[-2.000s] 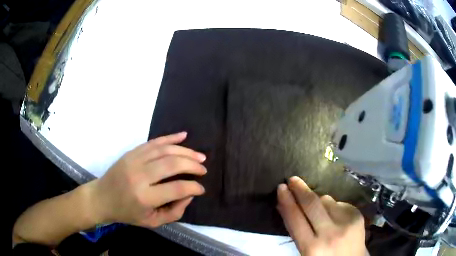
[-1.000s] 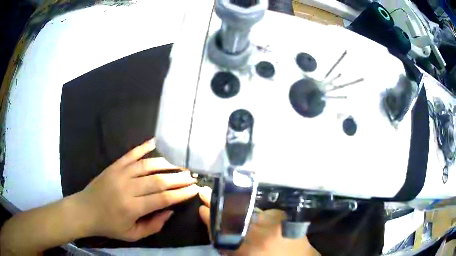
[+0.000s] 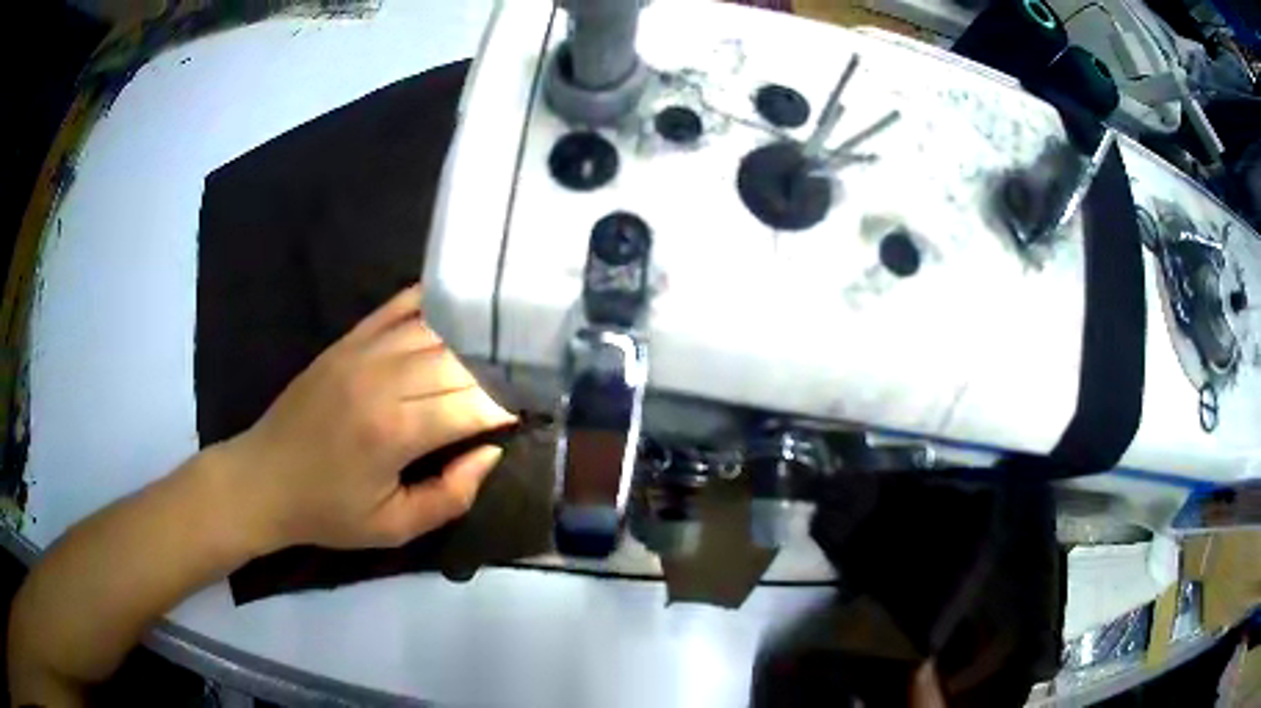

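A dark brown garment panel (image 3: pixel 304 277) lies flat on the white table, its right part hidden under the white sewing machine head (image 3: pixel 692 304). My left hand (image 3: pixel 367 436) rests on the panel, with fingertips beside the needle area, which the head hides; whether they grip cloth is unclear. An olive-brown cloth piece (image 3: pixel 719 570) sticks out below the machine's front. Dark cloth (image 3: pixel 947 567) hangs in folds at the lower right. Only a small blurred part of my right hand (image 3: pixel 927 685) shows against it at the bottom edge.
A shiny upright guard (image 3: pixel 602 443) stands on the machine's front, with round metal tension parts (image 3: pixel 781 477) beside it. A black band (image 3: pixel 1109 318) wraps the machine arm. Dark thread cones (image 3: pixel 1016 42) stand behind. The white table's edge (image 3: pixel 180 650) curves along the lower left.
My right hand has left the needle area for the bottom right, by the dark cloth. My left hand stays near the needle. The olive-brown piece now shows. The view has shifted slightly.
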